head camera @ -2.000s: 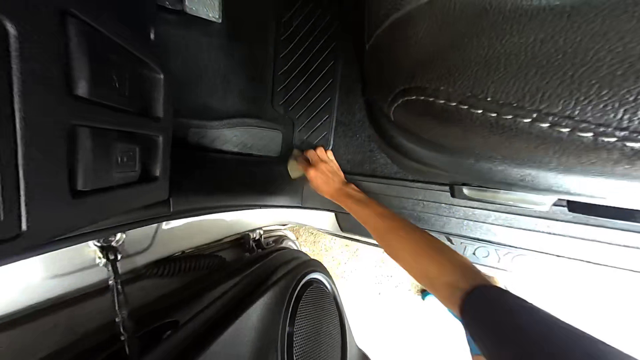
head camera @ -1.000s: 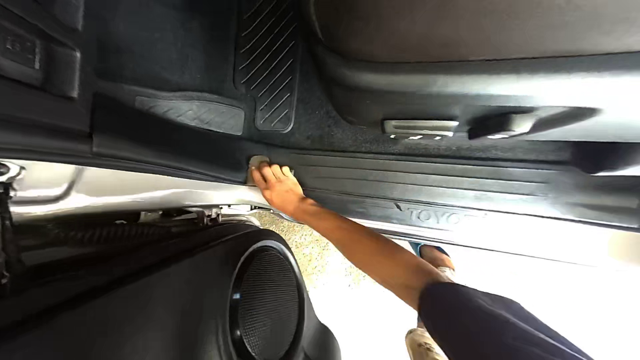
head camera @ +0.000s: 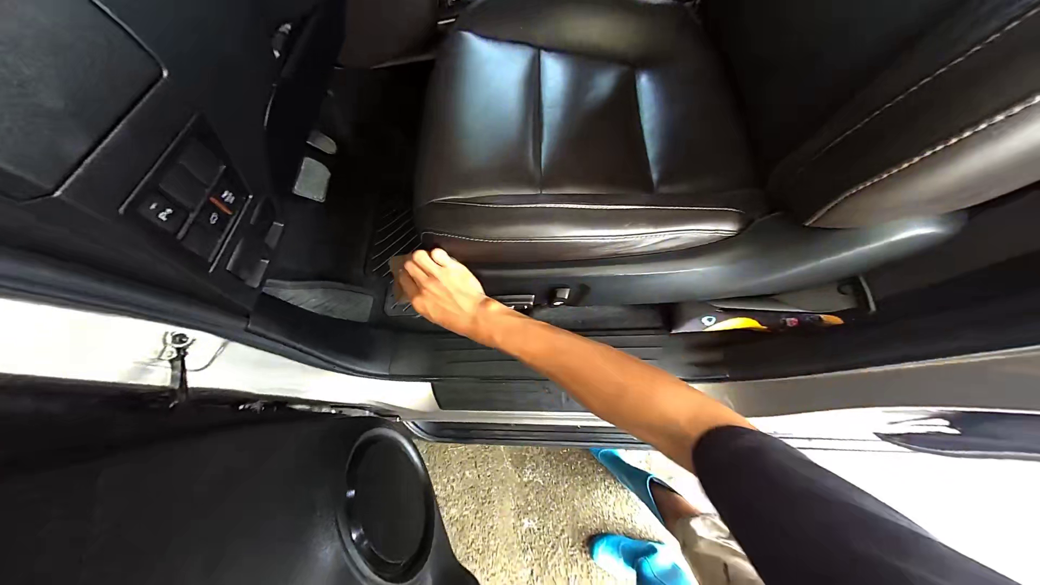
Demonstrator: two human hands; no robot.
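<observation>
My right hand [head camera: 443, 294] reaches in from the lower right, palm down, with its fingers closed on a small flat tan pad or cloth [head camera: 400, 275]. The pad rests near the front outer corner of the dark leather seat [head camera: 585, 146], over the edge of the ribbed floor mat [head camera: 393, 236]. My fingers hide part of the pad, and its exact contact with the mat cannot be told. Below my forearm runs the black door sill trim [head camera: 504, 395]. My left hand is not in view.
Pedals [head camera: 312, 179] and a footrest [head camera: 321, 299] lie left of the hand. Seat controls [head camera: 561, 296] are on the seat's side, with a printed item [head camera: 735, 322] beside its base. The open door's speaker [head camera: 388, 496] and feet in blue footwear [head camera: 638, 559] are below.
My right hand, with the pad, has left the door sill's front end and moved inward to the floor by the seat's front corner. The view has shifted and now takes in the whole seat cushion.
</observation>
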